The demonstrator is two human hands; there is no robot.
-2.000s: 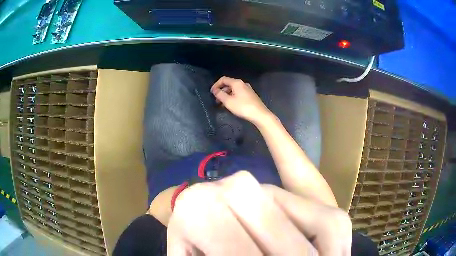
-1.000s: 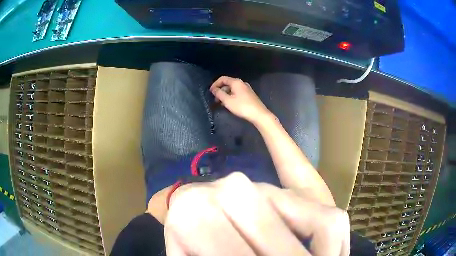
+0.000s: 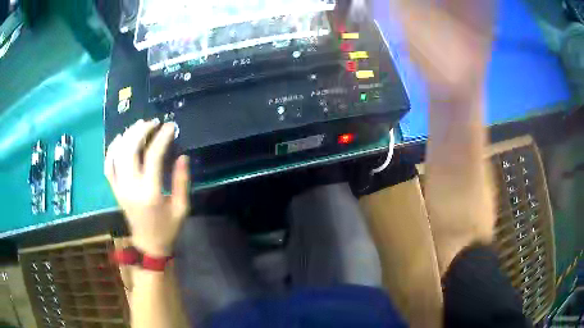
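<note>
The black test fixture (image 3: pixel 224 138) stands on the green mat in front of me, with a glaring clear press plate (image 3: pixel 237 32) at its top. My left hand (image 3: pixel 146 173), with a red wrist strap (image 3: pixel 142 259), rests on the fixture's front left corner, fingertips by a round silver button (image 3: pixel 171 128); the thumb is apart and it holds nothing visible. My right hand (image 3: pixel 451 45) is blurred over the blue mat, right of the fixture, cut off by the top edge; whether it holds anything cannot be seen. A small red light (image 3: pixel 346 138) and a green one (image 3: pixel 364 97) glow on the fixture.
Two circuit boards (image 3: pixel 62 174) lie side by side on the green mat (image 3: pixel 89 186) at left. Partitioned cartons stand below the bench edge at left (image 3: pixel 83 282) and right (image 3: pixel 493 150), with board ends in cells. A white cable (image 3: pixel 389 154) hangs at the fixture's right.
The view has shifted forward and shows more of the fixture. My left hand has moved from near the camera to the fixture's front left; my right hand has moved from my lap to the upper right.
</note>
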